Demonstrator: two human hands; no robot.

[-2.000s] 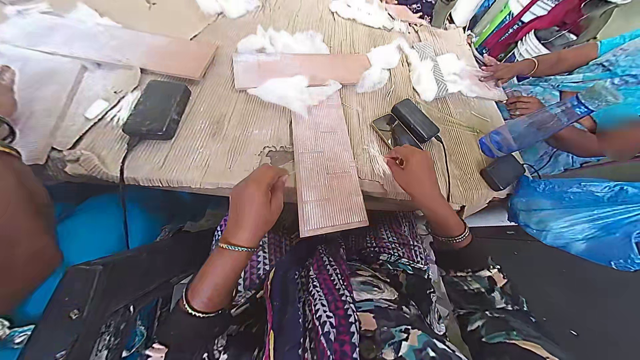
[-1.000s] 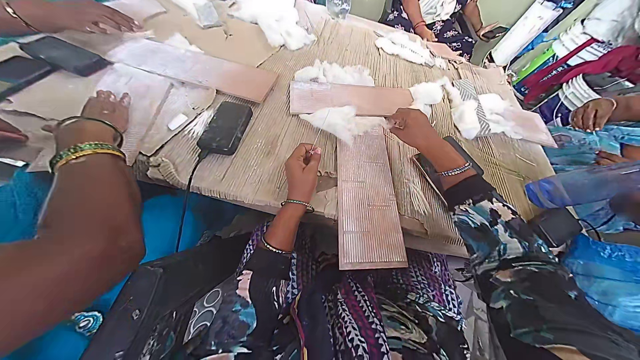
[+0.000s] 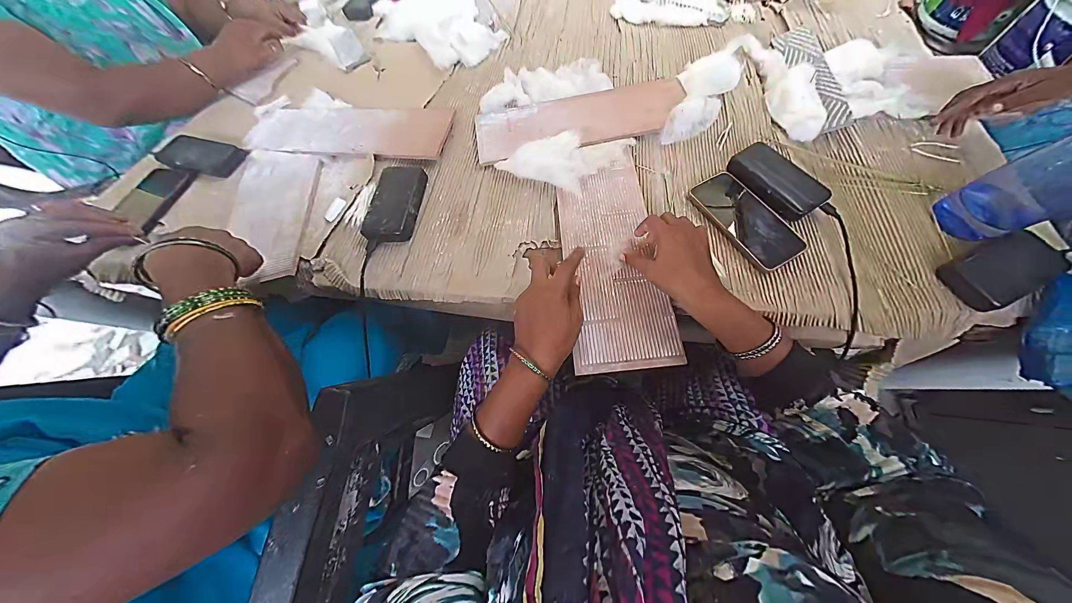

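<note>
A finely grooved, pinkish board [image 3: 624,310] lies lengthwise before me, its near end over the table's edge. My left hand [image 3: 548,306] is at its left edge, thumb and index finger close to the surface. At the right edge, my right hand [image 3: 677,258] has bent fingers, with a faint white wisp of fibre [image 3: 615,251] by the fingertips. Whether either hand pinches something is too small to tell. Across the far end lies a smooth pinkish board [image 3: 586,121], with white cotton wool [image 3: 557,159] on its near edge and more cotton wool [image 3: 548,82] behind it.
Two phones [image 3: 766,234] and a black case [image 3: 779,180] with a cable lie right of the board. A black box [image 3: 395,203] with a cable is on the left. Co-workers' arms [image 3: 226,377] are at left, another person's hand [image 3: 997,96] at right, beside a blue bottle [image 3: 1005,197].
My right hand has come back from the cotton wool at the board's far end to its right edge. My left hand has moved to the left edge. The view has shifted.
</note>
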